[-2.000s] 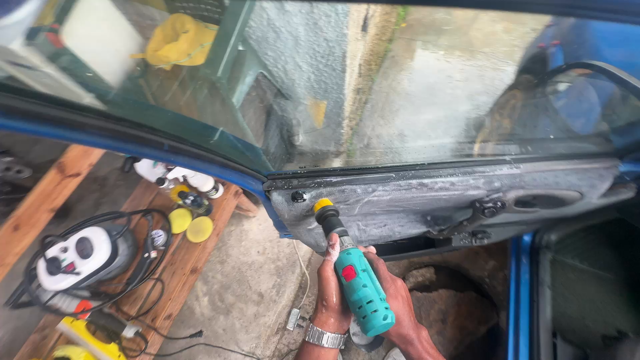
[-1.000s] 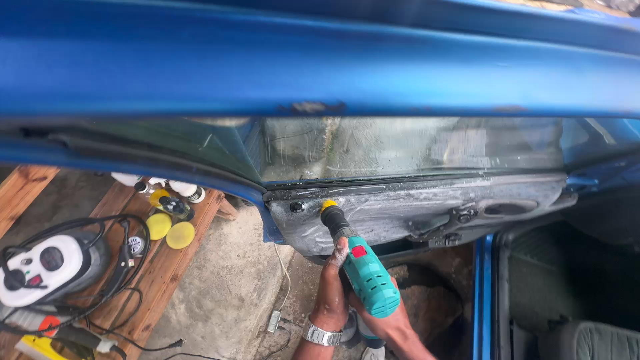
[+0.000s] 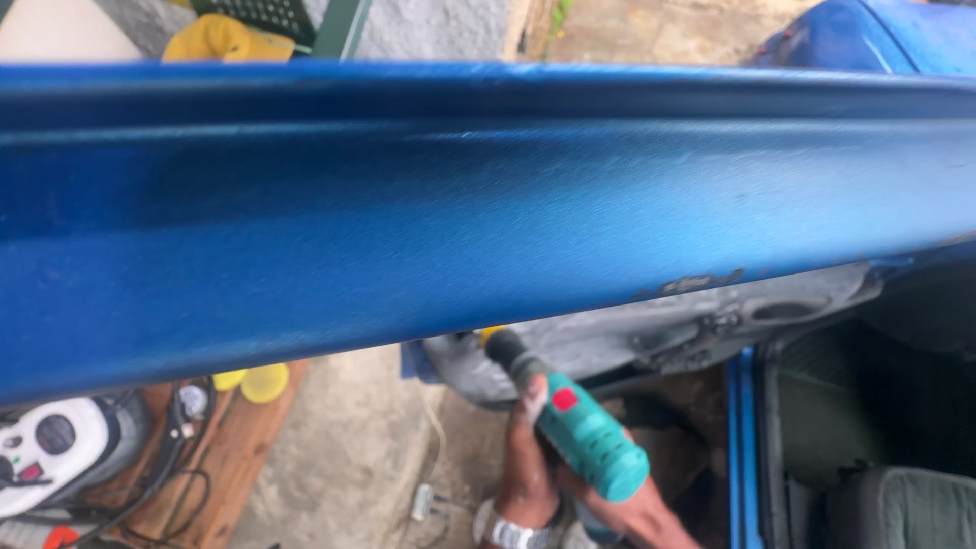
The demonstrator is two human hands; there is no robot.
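Observation:
A teal power drill point(image 3: 595, 442) with a red button is held in both my hands, pointing up and left. My left hand point(image 3: 530, 457), with a metal watch at its wrist, grips the front of the body near the chuck. Around the rear and handle is my right hand point(image 3: 637, 503), partly hidden by the drill. The yellow attachment point(image 3: 492, 334) at the drill's tip is at the grey, whitish-smeared car door panel point(image 3: 549, 343). Whether it touches cannot be told, as the blue door frame point(image 3: 457, 206) hides the upper panel.
The blue frame crosses the view above my hands. At lower left, a wooden bench point(image 3: 252, 442) bears a white and grey machine point(image 3: 61, 450), black cables and yellow round pads point(image 3: 265, 383). A small cable connector point(image 3: 422, 502) lies on the concrete. The car seat point(image 3: 915, 507) is at lower right.
The view has shifted so the blue frame now covers the window and much of the panel. Both hands still hold the drill, its tip staying near the panel's left part.

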